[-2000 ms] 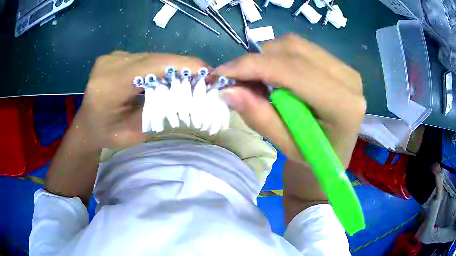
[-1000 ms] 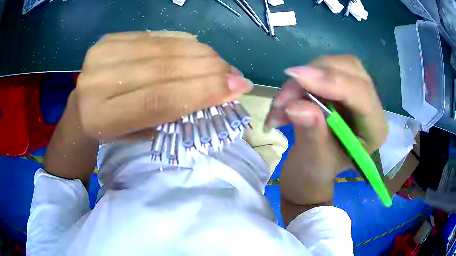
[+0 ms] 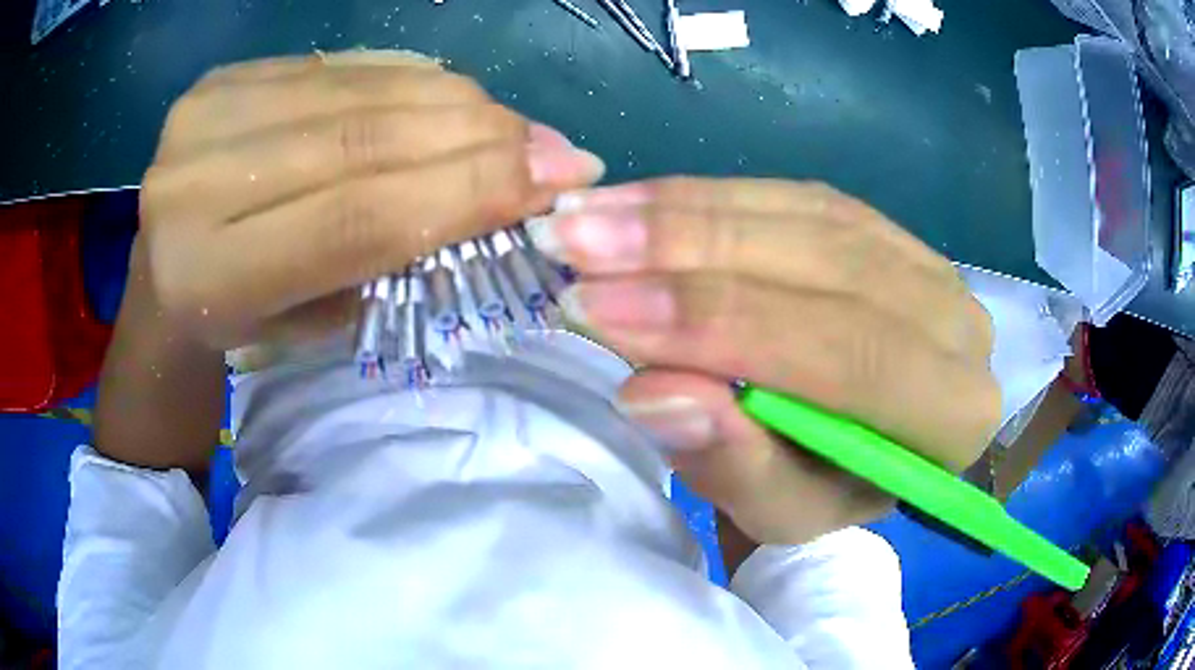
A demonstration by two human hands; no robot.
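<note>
My left hand point(image 3: 354, 183) is closed around a fan of several thin silver-grey tubes point(image 3: 452, 295), held above my lap. Their ends point down toward me and show small blue-purple rings with fine reddish and blue tips. My right hand point(image 3: 786, 327) is beside it, its fingertips at the right end of the fan. The bright green handle of a slim hand tool point(image 3: 917, 478) lies in my right hand and sticks out to the lower right. The tool's tip is hidden by my fingers. The white flags are mostly hidden in my left hand.
Loose tubes point(image 3: 638, 29) and a white tag point(image 3: 713, 30) lie on the dark green bench point(image 3: 839, 118) at the top. A clear plastic box point(image 3: 1077, 183) is at the right. A grey device is cut off at top left. A red stool point(image 3: 46, 308) stands below left.
My left hand turned the bundle over, so the tube ends now point down instead of the flags. My right hand moved away with the green tool, then came back to the bundle's right end.
</note>
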